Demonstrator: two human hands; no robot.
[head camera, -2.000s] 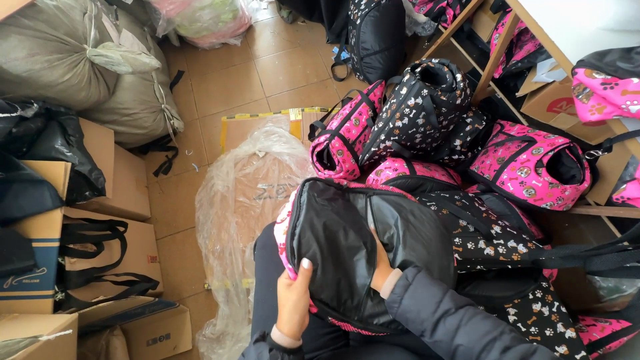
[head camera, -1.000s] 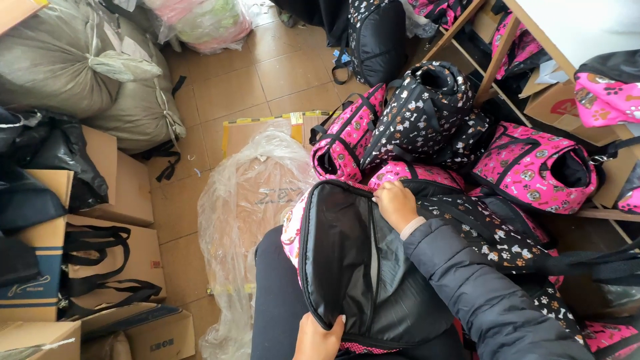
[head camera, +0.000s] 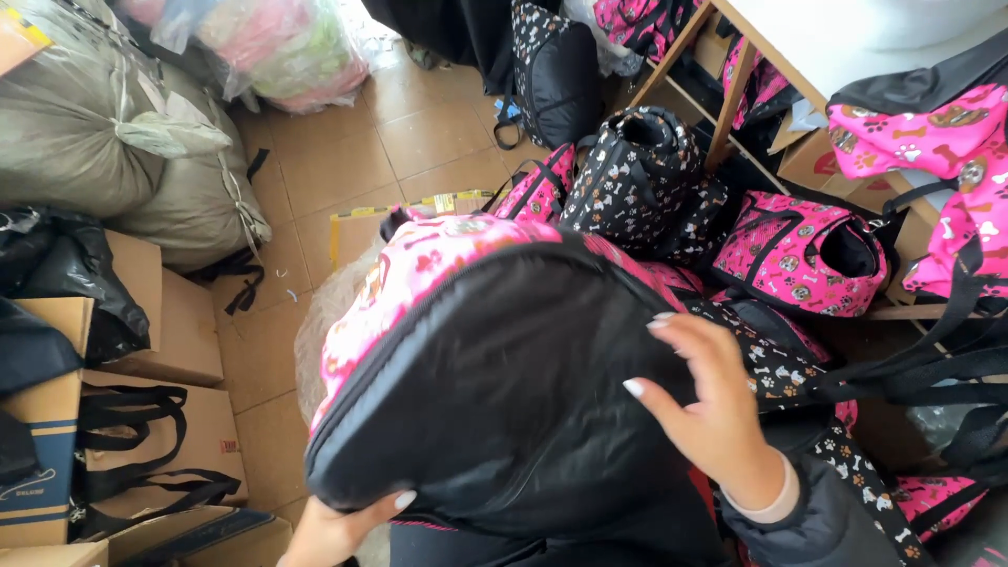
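Observation:
A pink pet-print fabric bag (head camera: 441, 252) with a black panel (head camera: 504, 378) facing me lies tilted over my lap. My left hand (head camera: 346, 524) grips its lower left edge, thumb on the black panel and fingers hidden beneath. My right hand (head camera: 709, 402) is at the bag's right side, thumb and fingers spread near the edge; whether the fingertips touch it is hard to tell. A zipper runs along the panel's curved upper left rim. Just beyond the bag stands a black carrier bag with a paw and bone print (head camera: 630, 189).
More pink carriers (head camera: 803, 252) and black patterned ones are heaped on the right by a white-topped table (head camera: 850, 39). Cardboard boxes (head camera: 157, 441) with black straps line the left, below large stuffed sacks (head camera: 79, 134). Clear plastic and cardboard lie on the tiled floor (head camera: 425, 134).
The bag's dark open interior faced me earlier; now a smooth black panel does. My right hand has left the top rim, where it was a second ago, and is at the right side with fingers spread.

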